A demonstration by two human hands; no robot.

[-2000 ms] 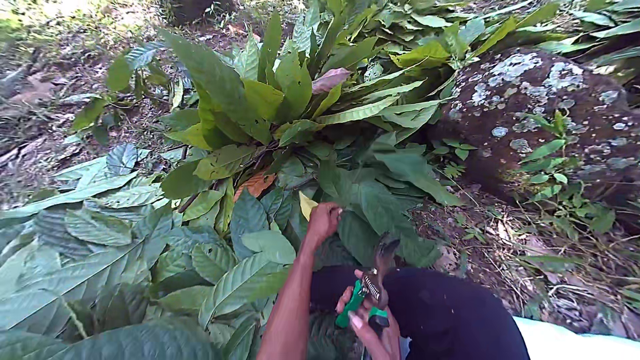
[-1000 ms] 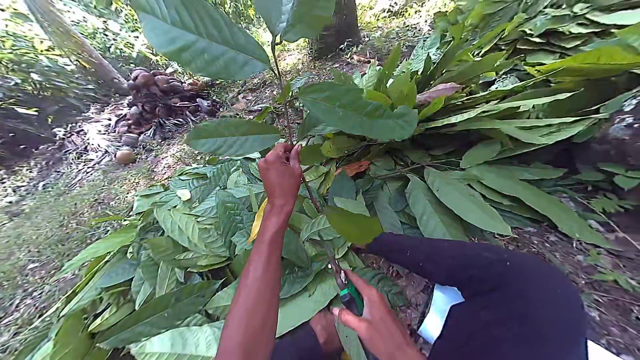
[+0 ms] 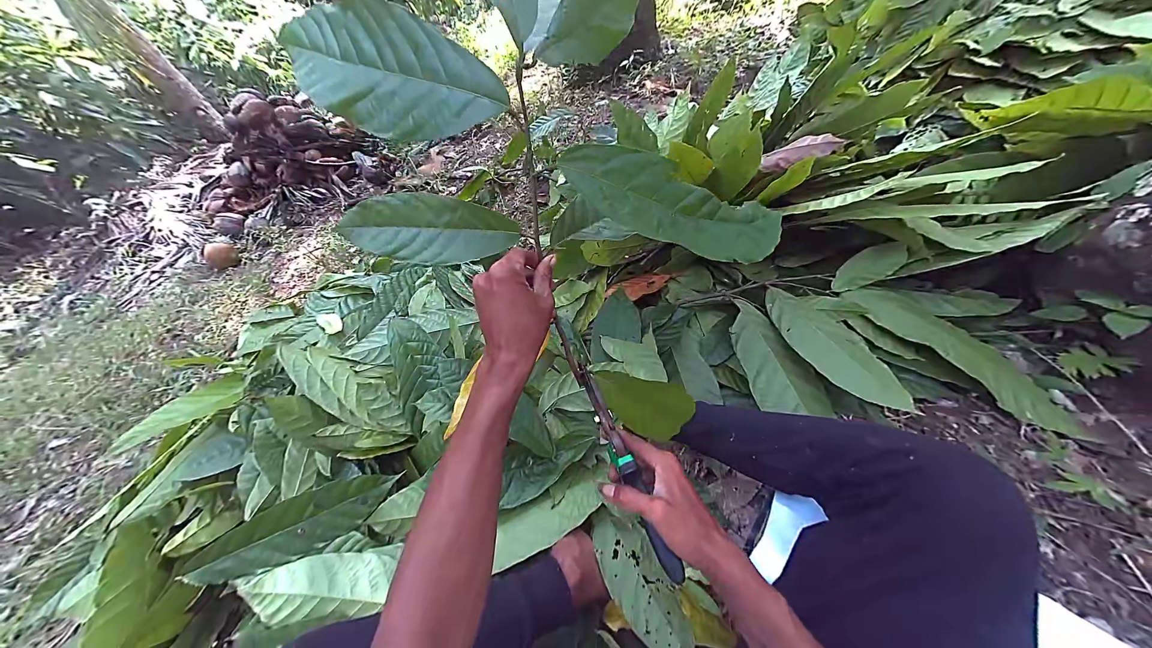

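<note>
Upright in front of me is a leafy branch [image 3: 529,166] with a thin brown stem and several broad green leaves. My left hand [image 3: 515,306] pinches its stem near the middle. Lower down and to the right, my right hand [image 3: 661,495] holds the pruning shears [image 3: 623,461], whose green and dark handles show in part. The blades lie against the lower stem, and whether they are open or closed I cannot tell. A rounded green leaf [image 3: 648,405] is just above the shears. Cut leaves [image 3: 351,405] lie piled under and left of my hands.
More long leaves [image 3: 900,189] are heaped at the right, by a dark rock [image 3: 1125,234]. Brown husks [image 3: 279,135] are piled at the back left near a leaning trunk [image 3: 153,67]. My bent leg [image 3: 882,513] in dark trousers takes up the lower right.
Two seconds ago my left hand was down among the leaves; one second ago it held the branch upright. The shears have come from in front of my leg to the lower stem. The view has shifted.
</note>
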